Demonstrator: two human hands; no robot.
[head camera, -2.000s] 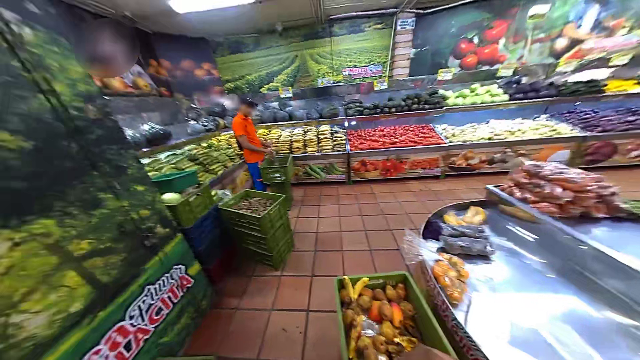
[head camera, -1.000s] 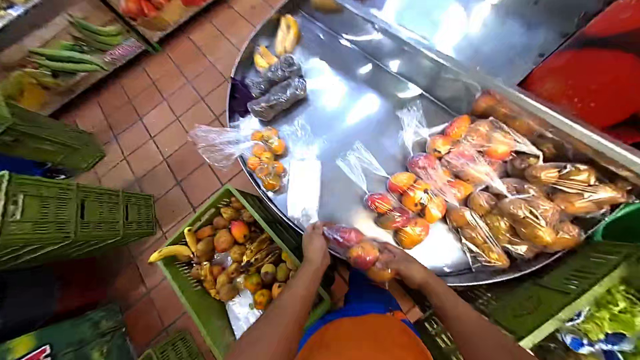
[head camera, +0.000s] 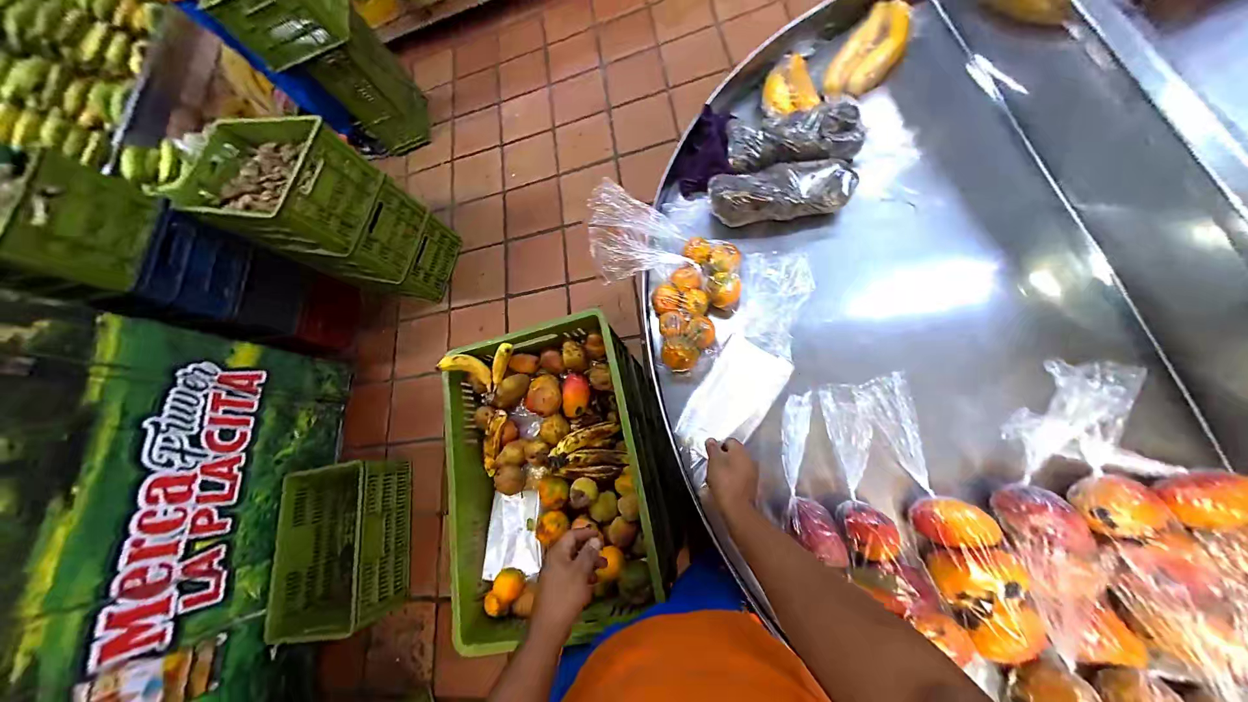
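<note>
Over the near part of a green plastic crate (head camera: 456, 546) of mixed fruit is my left hand (head camera: 570, 575), its fingers curled; whether it holds something small cannot be told. At the rim of the round metal display table (head camera: 936, 390), my right hand (head camera: 729, 473) pinches the near end of a stack of clear plastic bags (head camera: 736, 390). Right of that hand lie bagged mangoes (head camera: 955, 522) with twisted tops. A bag of small orange fruit (head camera: 685, 310) rests beyond the stack. The crate holds bananas (head camera: 590, 450), mangoes and a white plastic piece (head camera: 514, 531).
Stacked green crates (head camera: 341, 210) stand at the upper left, the top one filled with brown produce. An empty green crate (head camera: 317, 556) sits on the tiled floor beside a printed banner (head camera: 175, 487). Dark wrapped bundles (head camera: 785, 192) and cut papaya (head camera: 868, 49) lie at the table's far edge.
A bag of mangoes that was between my hands one second ago is out of them. My left hand has moved over the crate, and my right hand to the bag stack.
</note>
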